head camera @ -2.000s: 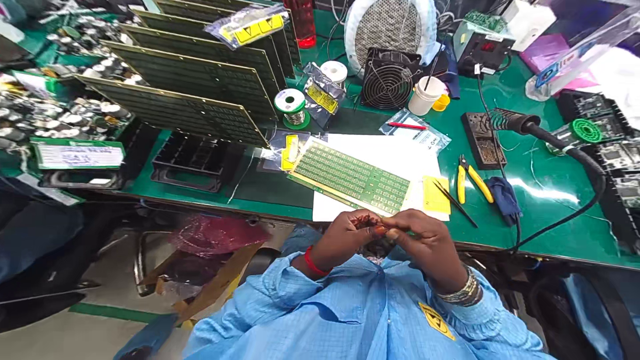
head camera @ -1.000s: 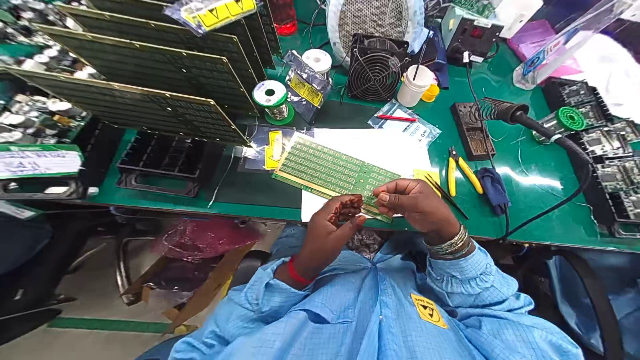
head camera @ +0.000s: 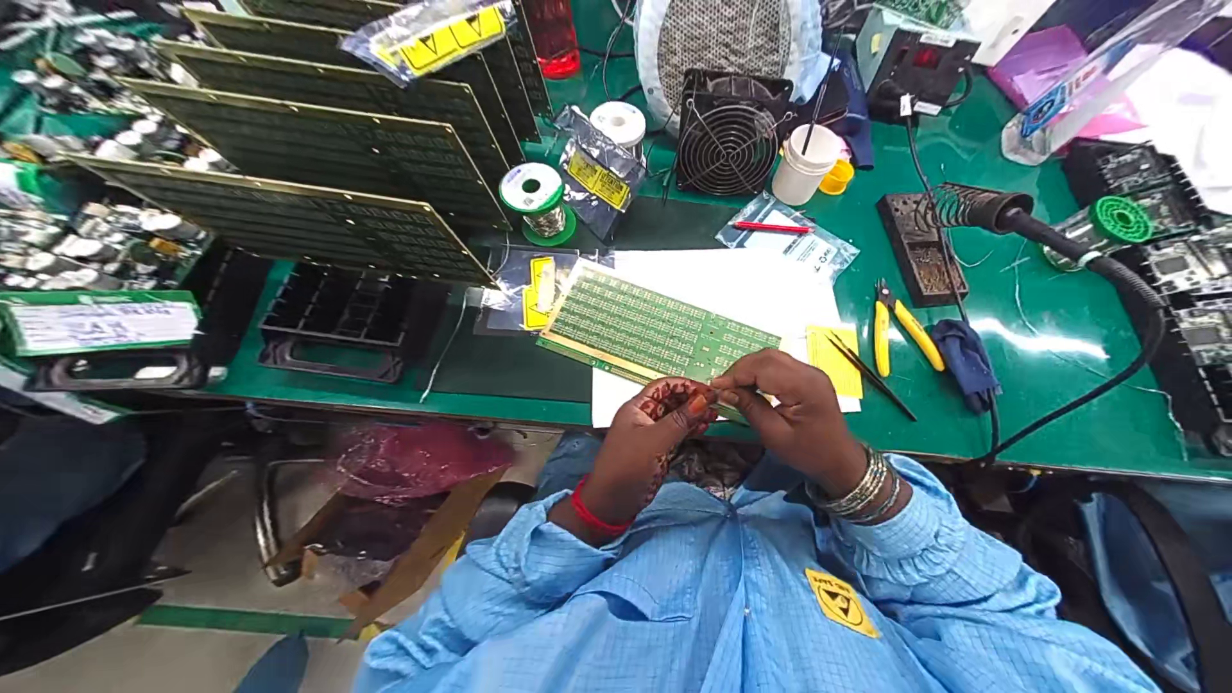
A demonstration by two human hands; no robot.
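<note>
My left hand [head camera: 654, 438], fingers curled, meets my right hand [head camera: 784, 404] at the near edge of a green circuit board panel [head camera: 664, 322]. The fingertips of both hands are pinched together; something very small may be between them, too small to tell. The panel lies tilted on white paper [head camera: 616, 399] on the green mat. Just right of my right hand are a yellow paper pad [head camera: 834, 361] and dark tweezers [head camera: 876, 380]. Yellow-handled side cutters [head camera: 905, 332] lie beyond them. A solder wire spool [head camera: 535, 197] stands behind the panel.
Upright circuit board panels [head camera: 318, 217] stand at the left above a black slotted rack [head camera: 332, 318]. A small black fan [head camera: 729, 144] and white cup [head camera: 805, 164] stand at the back. On the right are a soldering iron holder [head camera: 972, 207], its cable, and a black tray of boards [head camera: 1193, 279].
My right hand was over the panel's near right part one second ago, apart from my left; now the fingertips of both hands are together at the panel's near edge.
</note>
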